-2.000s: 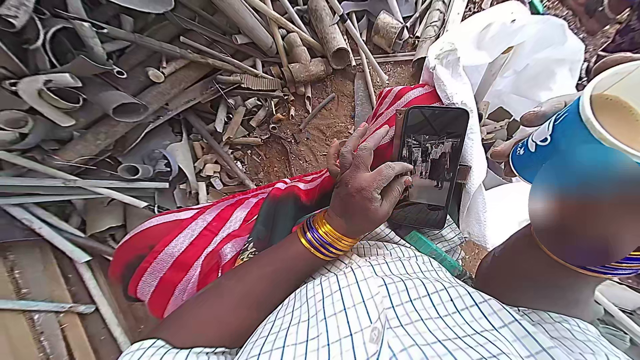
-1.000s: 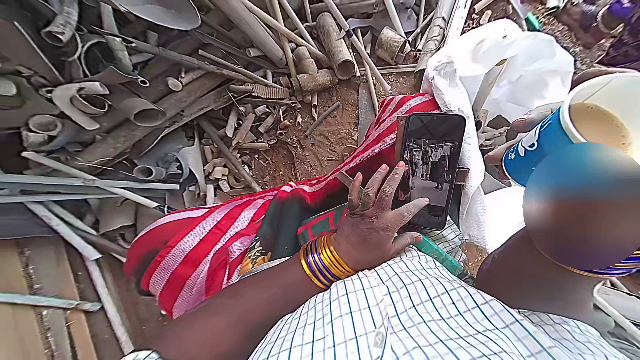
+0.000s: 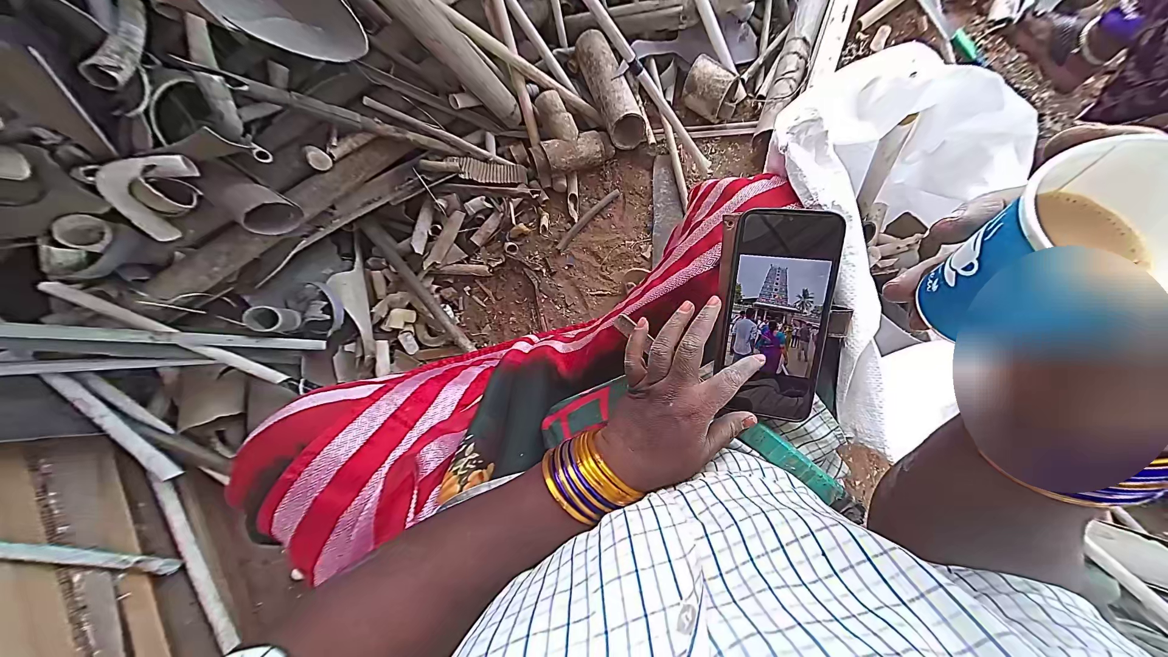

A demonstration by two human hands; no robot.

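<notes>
My left hand [image 3: 680,392], with bangles at its wrist, is spread over the lower left of a smartphone [image 3: 776,315]; one fingertip overlaps the lit screen, which shows a photo of a tower and people. The phone rests on my lap, by the red-and-white striped cloth [image 3: 383,447]. At the right, a blue paper cup [image 3: 981,269] of milky brown drink stands in my right hand [image 3: 963,237], whose fingers show behind the cup. A blurred round patch hides the cup's lower part and much of that hand. A green tool or strip [image 3: 794,465] lies below the phone.
Cut plastic pipes [image 3: 607,91] and scraps are heaped ahead and to the left. A white woven sack [image 3: 958,119] with pieces inside stands beyond the phone. Wooden boards [image 3: 73,584] lie at the lower left. Part of another person [image 3: 1058,46] shows at the upper right.
The picture on the phone's screen has changed from a group of people to a tower with people. My left hand has opened out from its more bunched pose over the phone's edge.
</notes>
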